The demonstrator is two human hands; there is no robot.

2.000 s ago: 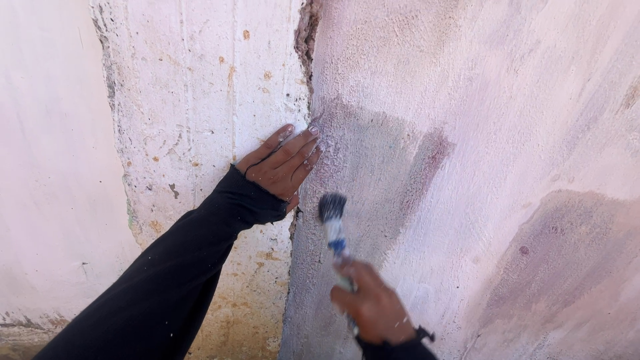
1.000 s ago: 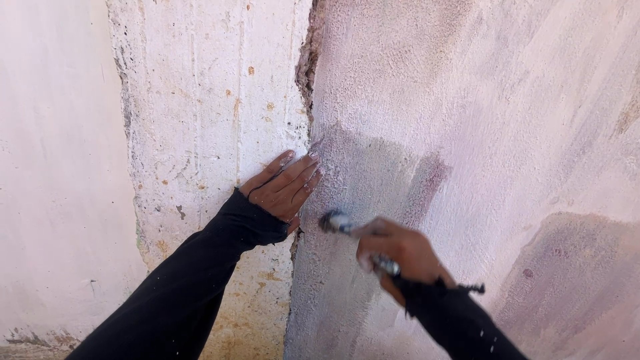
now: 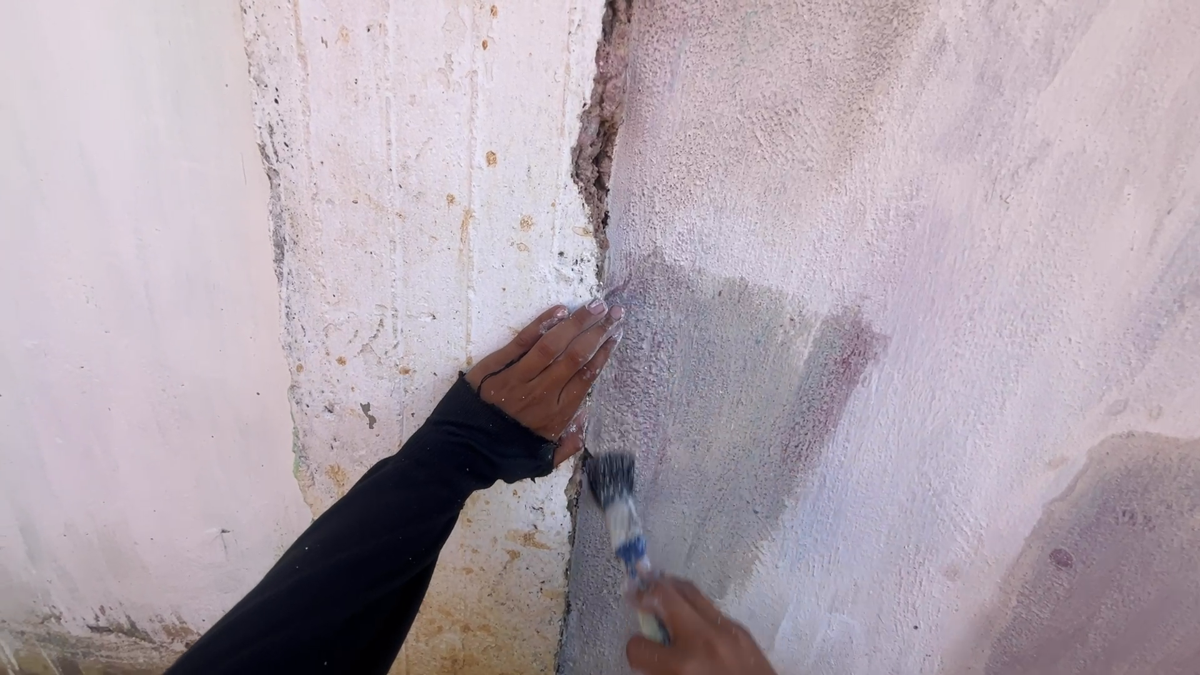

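Note:
My left hand (image 3: 551,375) lies flat on the wall, fingers extended and pointing up to the right, with pale paint on the fingertips. It rests across the edge between a whitish, rust-spotted strip (image 3: 422,234) and the rough painted wall (image 3: 797,187). Below it, my right hand (image 3: 698,628) grips a round paintbrush (image 3: 619,516) by the handle. The dark bristles touch or nearly touch a damp-looking grey-mauve patch (image 3: 712,403) beside the edge. Some of the right hand is cut off by the frame's bottom.
A broken, crumbly plaster crack (image 3: 600,122) runs down above my left hand. At the far left is a smoother pale wall section (image 3: 141,281), stained dark along its bottom. Another mauve patch (image 3: 1116,562) shows at the lower right.
My right hand has moved down and turned the brush from nearly sideways to upright, its bristles now lower on the wall. My left hand keeps its place at the edge.

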